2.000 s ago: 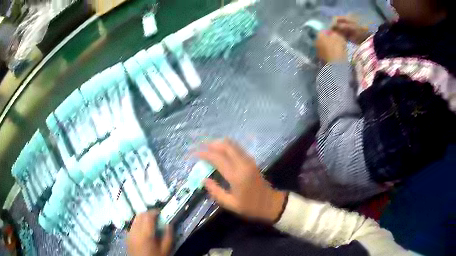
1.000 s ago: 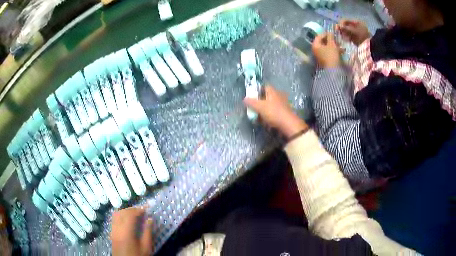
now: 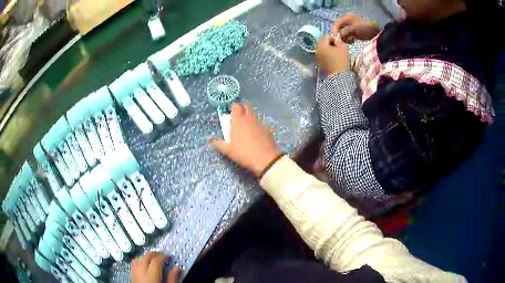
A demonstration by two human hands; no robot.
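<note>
My right hand (image 3: 246, 135) is closed around the slim white handle of a handheld fan (image 3: 223, 90). The fan's round spoked grille faces up, over the mat. My left hand (image 3: 153, 268) rests at the bottom edge of the picture, partly cut off, beside a grey-lilac sheet with rows of dots (image 3: 194, 221). Whether the left fingers hold anything cannot be told. Teal and white fans stand edge-on in close rows on the left, a front row (image 3: 119, 207) and a back row (image 3: 83, 138). Thin red or dark wires show on some handles.
A heap of small teal parts (image 3: 213, 48) lies at the mat's far side. Beyond it the green conveyor belt (image 3: 111, 55) carries one white piece (image 3: 156, 27). At the right, a co-worker in a checked apron works with both hands (image 3: 334, 54) near another fan (image 3: 308, 38).
My right hand has moved left with the fan, whose round grille now faces up. My left hand is slightly lower. The whole view has shifted, with the heap and co-worker now further left.
</note>
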